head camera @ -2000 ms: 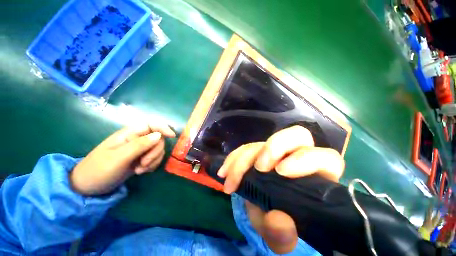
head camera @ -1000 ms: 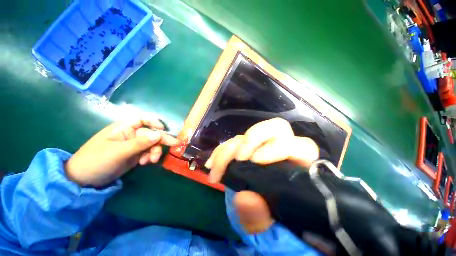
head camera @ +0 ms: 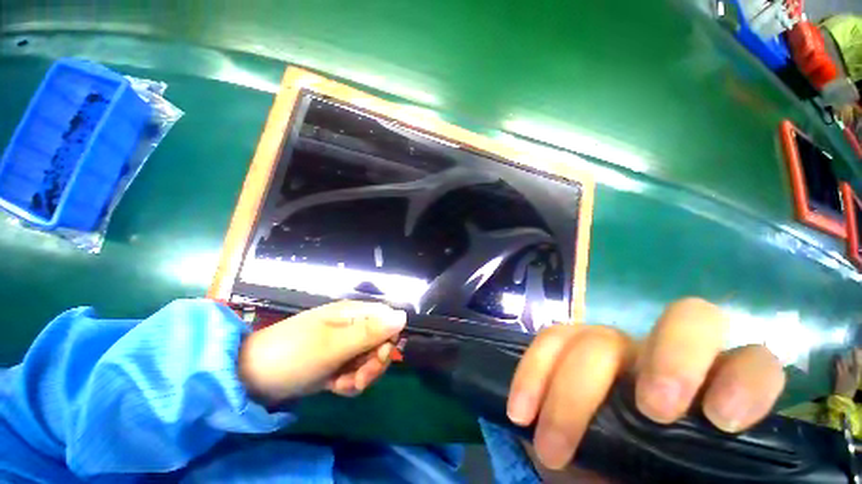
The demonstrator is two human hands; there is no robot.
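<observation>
The display panel, glossy black with streaky reflections, lies in an orange foam tray on the green bench. My right hand is wrapped around the black electric screwdriver, which points left along the panel's near edge. My left hand is over the panel's near edge, left of the screwdriver's front end, thumb and fingertips together. Whether it pinches a screw cannot be seen. The screwdriver's tip is hard to make out near my left fingertips.
A blue bin with dark specks stands on a clear plastic bag at the left. Other panels in orange-red trays lie at the far right. Part of a person in yellow shows at the upper right.
The view has shifted, so panel and bin appear further left. My left hand has moved from the panel's lower left corner rightward along its near edge. The screwdriver has moved right too.
</observation>
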